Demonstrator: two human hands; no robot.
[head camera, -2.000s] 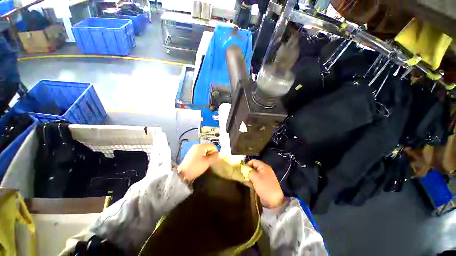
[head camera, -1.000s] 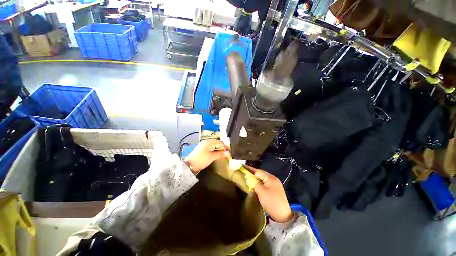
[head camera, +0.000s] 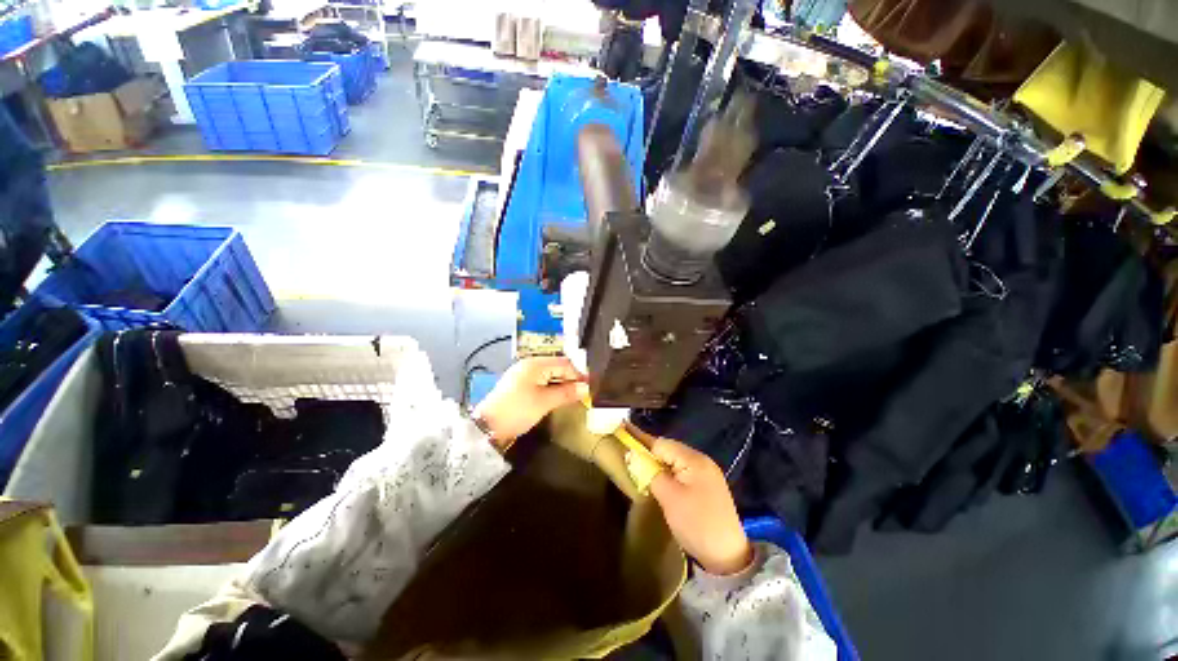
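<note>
A yellow bag body, open and dark inside, hangs below the brown block-shaped machine head. My left hand pinches its top edge to the left of the head's lower end. My right hand holds the same edge to the right, with a yellow fold between thumb and fingers. The edge passes under the head, beside a small white part. The exact contact point is partly hidden by the head. The blue machine body stands behind.
A white basket crate with black pieces stands left, blue bins beyond it. Black bag pieces hang on a metal rack at the right. A blue bin's rim shows beside my right forearm. Yellow cloth lies at the lower left.
Since two seconds ago, my right hand has moved slightly down and turned, and the bag opening has swung round. Over the last second both hands have stayed nearly still on the edge.
</note>
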